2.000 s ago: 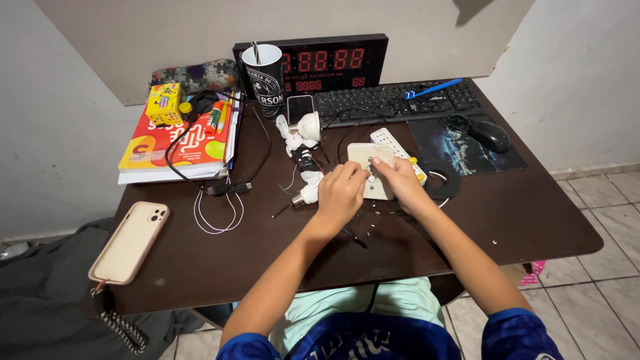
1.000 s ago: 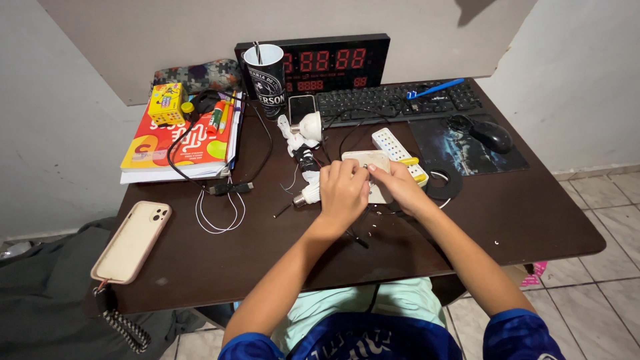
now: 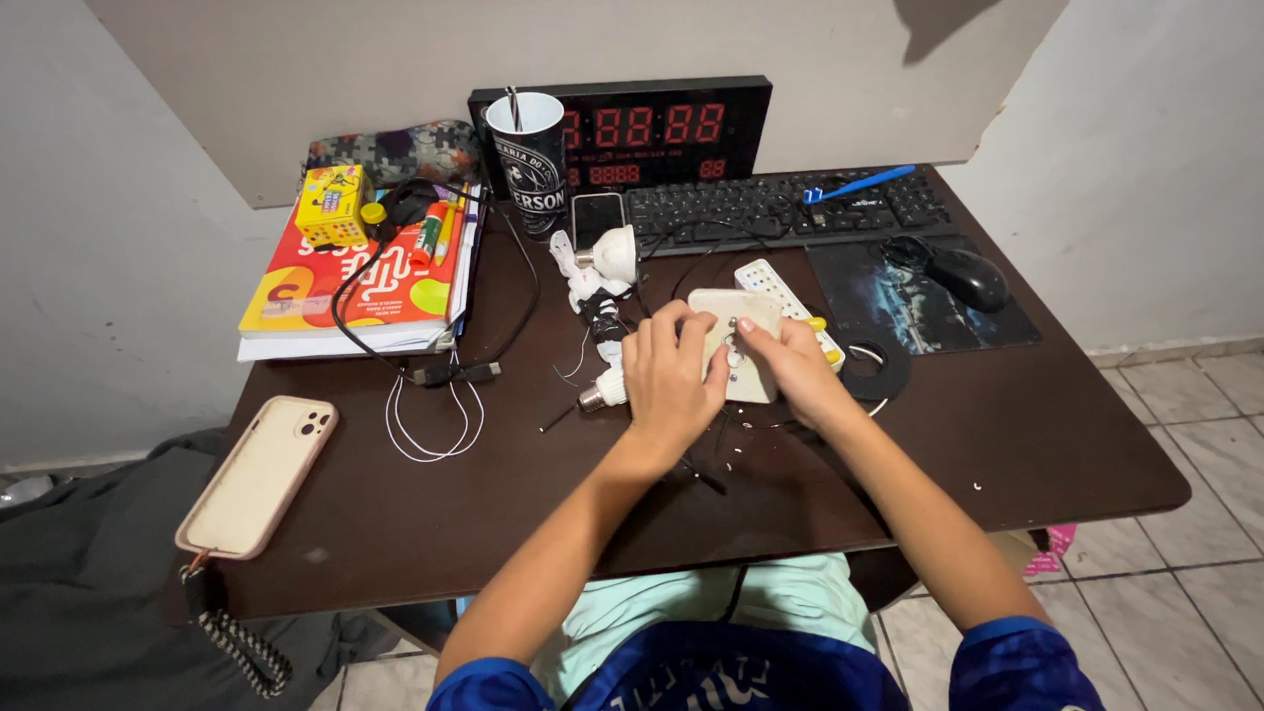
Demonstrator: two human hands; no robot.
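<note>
A whitish rectangular plate [image 3: 755, 380], with small screws or holes down its middle, is held between both hands over the desk. My left hand [image 3: 669, 380] grips its left side, thumb near the centre. My right hand [image 3: 795, 365] holds the right side, thumb on the face near the upper screw. A white bulb with a metal screw base [image 3: 604, 392] lies just left of my left hand. Behind it are a white lamp [image 3: 614, 254] and a bundle wrapped in white and black [image 3: 595, 301]. A white perforated strip with yellow parts [image 3: 770, 284] lies behind my right hand.
A black tape roll [image 3: 876, 369] and mouse [image 3: 968, 279] lie right; a keyboard [image 3: 711, 209], cup [image 3: 528, 163] and digital clock [image 3: 671, 128] stand behind. Books [image 3: 365, 296] with a cable [image 3: 518, 341] on top, and a phone case [image 3: 259, 477], are left. Small scraps [image 3: 731, 454] lie near my wrists.
The plate shows more of its face between my hands than one second ago, and my left hand has moved a little to the left off its middle. Both hands stay at the plate.
</note>
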